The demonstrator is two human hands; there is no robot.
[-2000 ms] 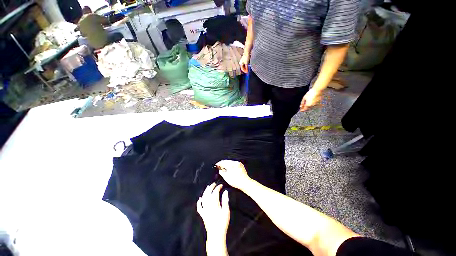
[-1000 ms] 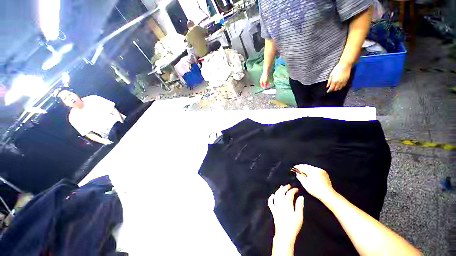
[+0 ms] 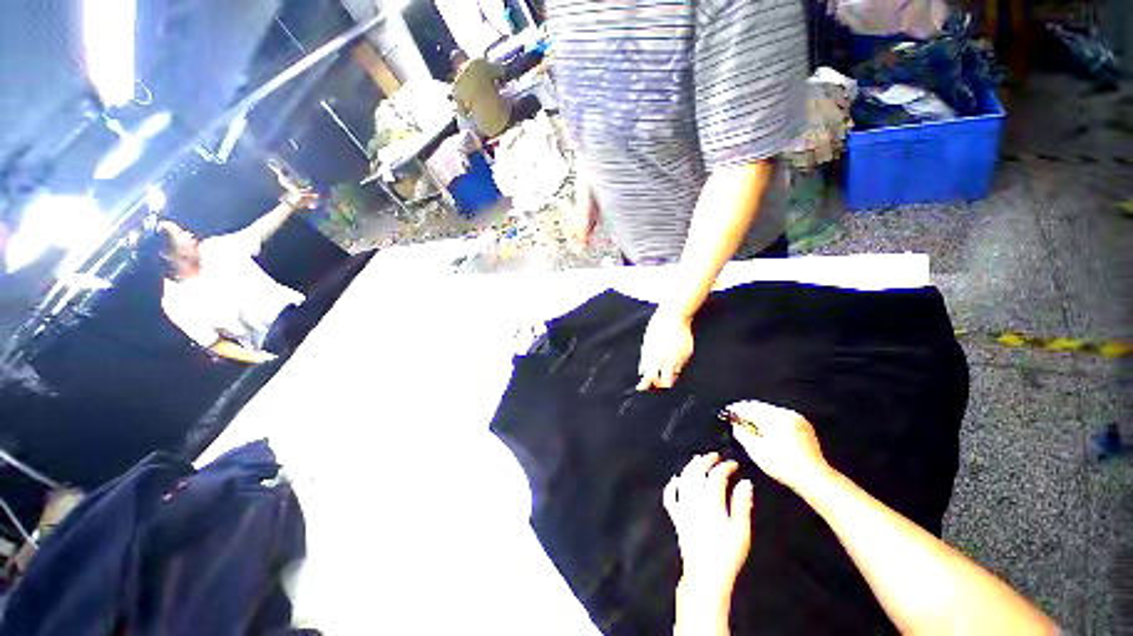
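Note:
A black sleeveless garment [image 3: 857, 360] lies flat on the white-topped table. Short pale dashes [image 3: 677, 417] run across its front. My right hand [image 3: 773, 437] is on the garment past the end of the dashes, with a small dark tool [image 3: 736, 420] at its fingertips, too small to name. My left hand [image 3: 708, 503] rests on the fabric just nearer to me, fingers a little apart, holding nothing visible. Another person's hand [image 3: 667, 348] touches the garment at the dashes, left of my right hand.
A person in a striped shirt [image 3: 659, 124] leans over the table's far edge. Another person in white [image 3: 230, 292] stands beyond the left side. A navy garment pile [image 3: 162, 540] lies at the near left. A blue bin [image 3: 926, 159] stands on the floor behind.
The view has swung left since the earliest frame. The striped-shirt person has moved left and reached a hand onto the garment. The person in white has raised an arm. My hands stay nearly in place.

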